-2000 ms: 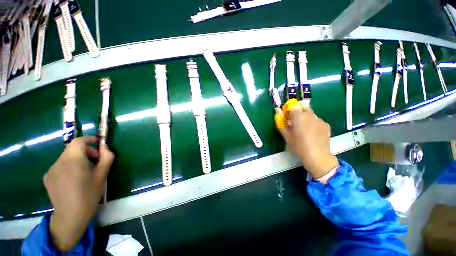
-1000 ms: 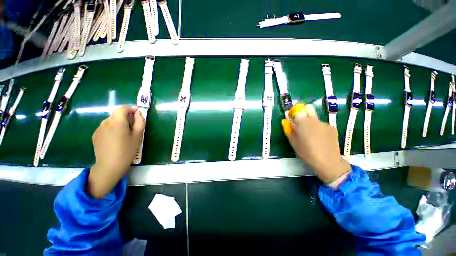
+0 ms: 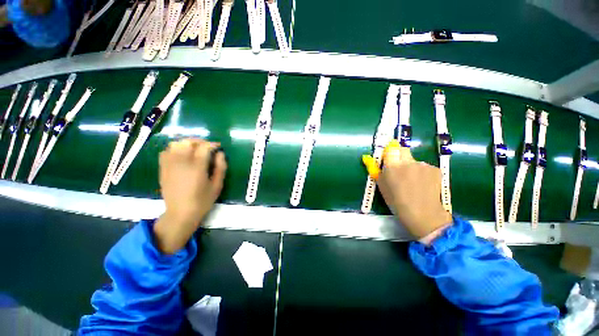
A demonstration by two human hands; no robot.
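Observation:
Pale pink smartwatches lie crosswise on the green conveyor belt [image 3: 345, 125]. My right hand [image 3: 414, 187], with orange finger cots, is over the belt. Its fingertips touch or cover a pale-faced watch [image 3: 379, 139] and overlap the lower part of a dark-faced watch [image 3: 404, 108] beside it; which one it grips is unclear. My left hand [image 3: 190, 177] is curled above the belt, left of a pale-faced watch [image 3: 263, 125]. No watch shows at its fingers, and their undersides are hidden. Another pale-faced watch [image 3: 312, 130] lies between my hands.
Pale rails [image 3: 309, 221] edge the belt. White pieces [image 3: 253, 264] lie on the near bench. A watch pile [image 3: 174, 26] and a single watch [image 3: 443, 36] are on the far bench. Another person's blue sleeve [image 3: 41, 25] is far left. A plastic bag [image 3: 579, 312] and box [image 3: 576, 258] are right.
The watches have shifted right in view, as have the far pile and near white piece. My left hand is off the watch it touched. Two dark-faced watches now show near my right hand.

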